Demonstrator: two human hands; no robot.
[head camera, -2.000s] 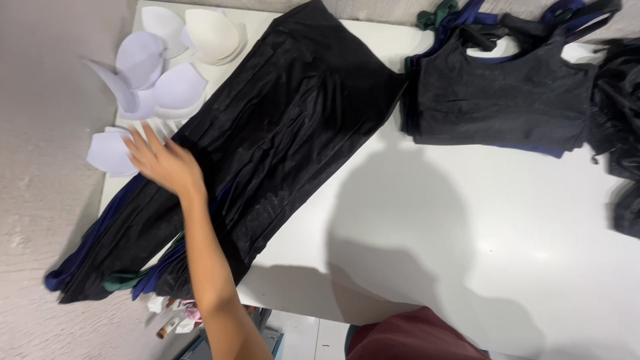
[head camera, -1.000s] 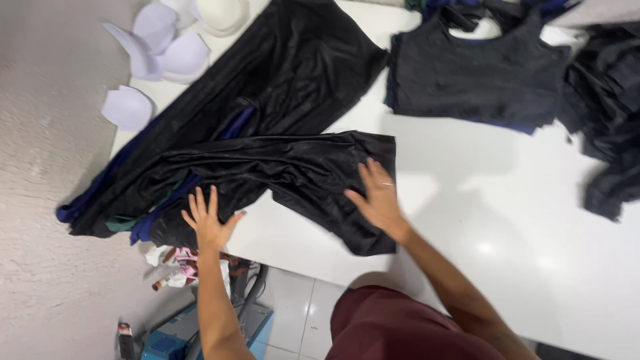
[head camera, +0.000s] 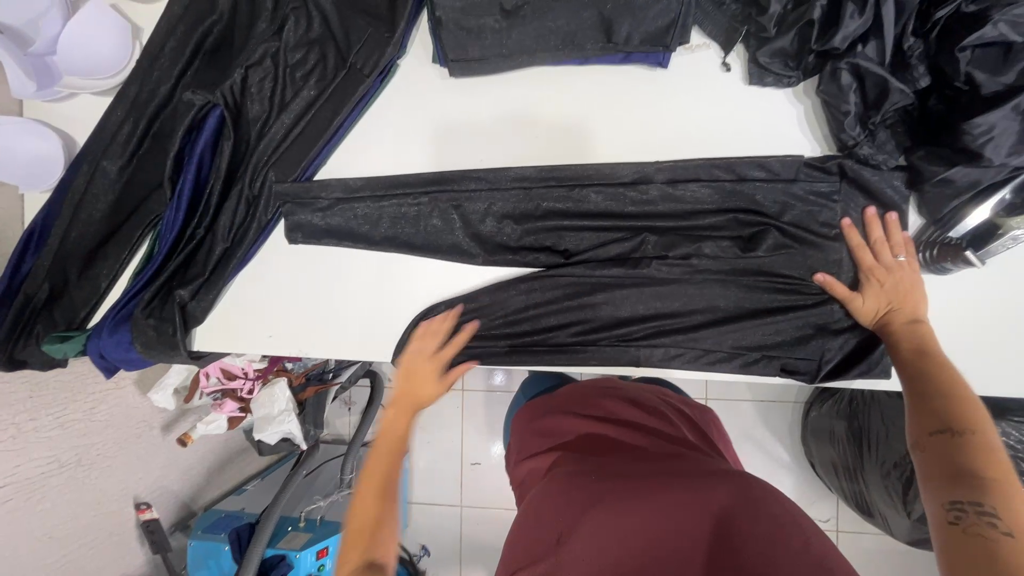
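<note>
A pair of black leggings (head camera: 608, 232) lies flat across the white table, its waistband to the right and one leg reaching the pile at left. My right hand (head camera: 884, 276), a ring on one finger, rests spread on the waistband end. At the near leg's lower end, by the table edge, my left hand (head camera: 436, 356) has its fingers apart, touching or just over the fabric; it is slightly blurred. To the left lies a pile of black, navy and green leggings (head camera: 264, 104), its ends hanging over the table edge.
Folded dark tops (head camera: 560, 32) lie at the far edge. Shiny black garments (head camera: 880, 64) and an iron (head camera: 976, 232) are at right. White bra cups (head camera: 96, 40) sit far left. Below are fabric scraps (head camera: 248, 392), a blue machine (head camera: 296, 528) with hoses and a black plastic bag (head camera: 864, 456).
The single pair of leggings, bunched over the pile one second ago, is now laid out to the right. Both hands have moved right with it. The view has shifted right.
</note>
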